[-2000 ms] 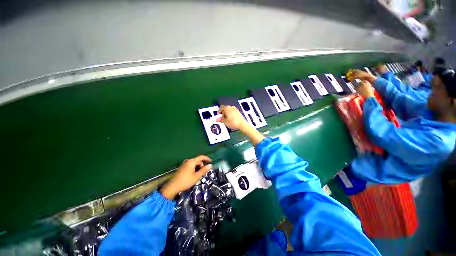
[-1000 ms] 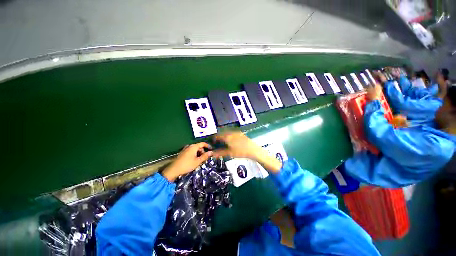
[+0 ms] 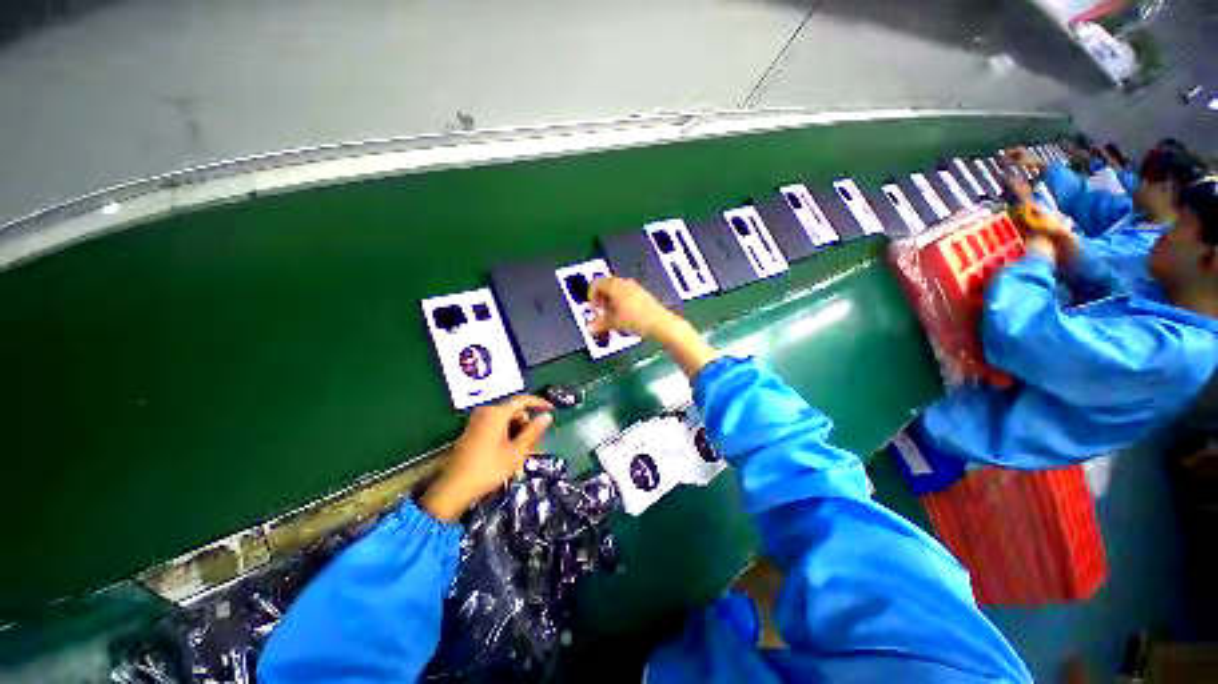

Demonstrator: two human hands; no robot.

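Observation:
My left hand [image 3: 492,452] is above the pile of bagged black accessories [image 3: 514,568]; a small glossy black bagged accessory [image 3: 566,397] shows at its fingertips, apparently pinched. My right hand [image 3: 633,313] reaches over the second white insert tray [image 3: 581,285] on the belt, fingers bent down onto it and covering its middle and right side. Whether it holds anything is hidden. The nearest insert tray [image 3: 473,350] shows two dark cutouts above a round picture. A black box lid [image 3: 537,314] lies between these two trays.
More boxes with white inserts and black lids run right along the green belt [image 3: 241,354]. Printed white cards [image 3: 644,468] overlap on the green ledge. At right, a neighbouring worker in blue handles a red parts tray [image 3: 968,274]; red trays [image 3: 1022,528] and a blue bin [image 3: 924,457] are below.
The row of boxes has shifted left. My right hand has moved from beside my left hand up and over the second insert. My left hand has stayed near the pile, a black piece now showing at its fingertips.

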